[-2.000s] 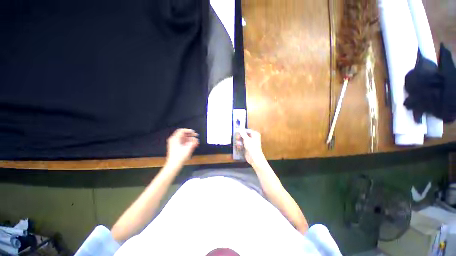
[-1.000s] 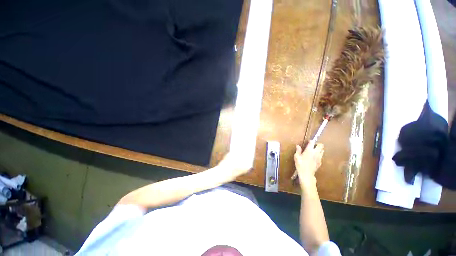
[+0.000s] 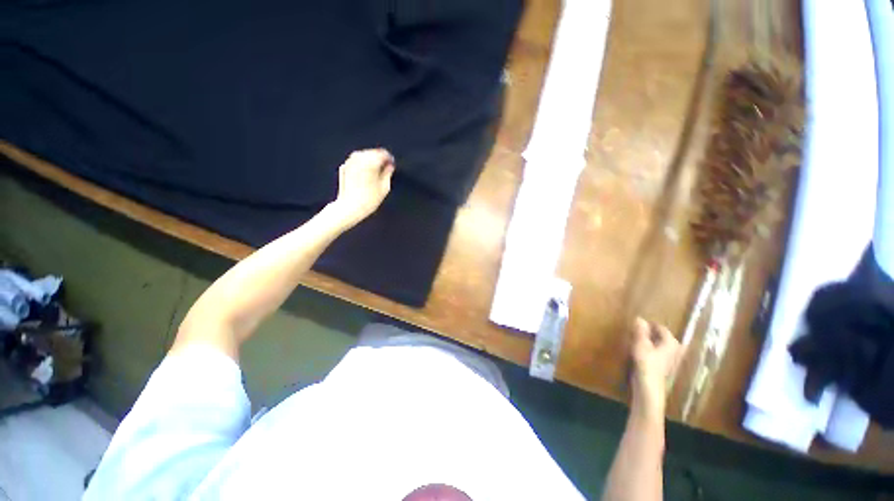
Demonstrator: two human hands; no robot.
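Black fabric (image 3: 245, 108) lies over the left part of the table, with folds and an angled end edge. My left hand (image 3: 366, 184) is over this cloth near its end, fingers curled; whether it pinches cloth is unclear. My right hand (image 3: 655, 354) is at the near end of a thin, blurred brown stick (image 3: 676, 161) and appears closed on it. The feather duster (image 3: 747, 161) lies right of the stick, its pale handle (image 3: 698, 311) beside my right hand. A white strip (image 3: 549, 186) lies beside the cloth end. A silver metal weight (image 3: 550, 338) touches its near end.
White rolls (image 3: 833, 196) lie at the far right, with a crumpled black cloth (image 3: 851, 338) on them. The table's light wood edge (image 3: 211, 235) curves along the near side. A rack of scraps (image 3: 39, 342) stands at the lower left on the green floor.
My left hand has moved from the white strip's near end onto the black cloth. My right hand is farther right in view, and the stick is now blurred. The view has shifted and turned.
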